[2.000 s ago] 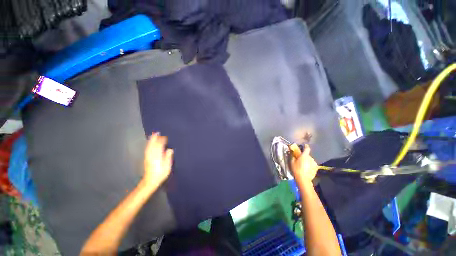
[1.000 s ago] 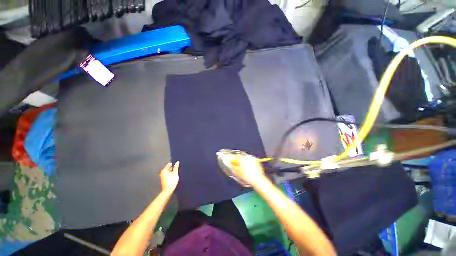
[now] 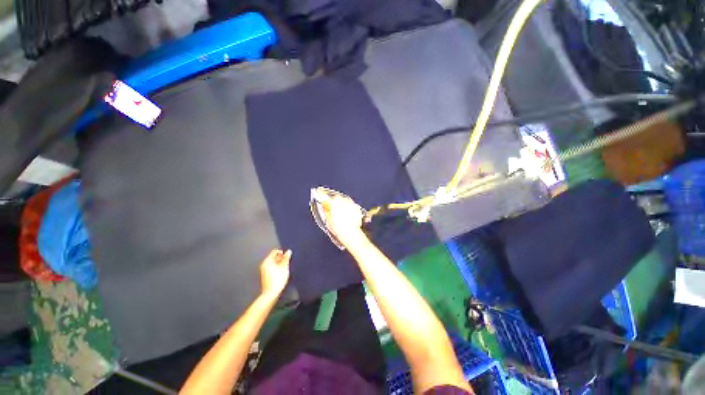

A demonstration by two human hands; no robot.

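A navy garment piece [image 3: 317, 139] lies flat on the grey padded table [image 3: 170, 200], its near edge at the table's front. My right hand [image 3: 345, 219] is closed on the steam iron [image 3: 318, 204], which rests on the middle of the cloth. The hand hides most of the iron's handle. My left hand [image 3: 275, 271] is at the cloth's lower left edge with its fingers curled. Whether it pinches the edge is too blurred to tell. A yellow steam hose [image 3: 490, 100] and a black cable run from the iron to the right.
A navy heap [image 3: 328, 38] and a blue case [image 3: 201, 48] lie at the far edge. A phone [image 3: 134, 104] is far left. A white printed card [image 3: 543, 154] is at the right. A smooth navy stack [image 3: 576, 254] sits low right over blue crates [image 3: 514, 343].
Over two seconds my right hand has carried the iron from the bare table right of the cloth onto the cloth, then farther up and left. The hose has swung left with it.
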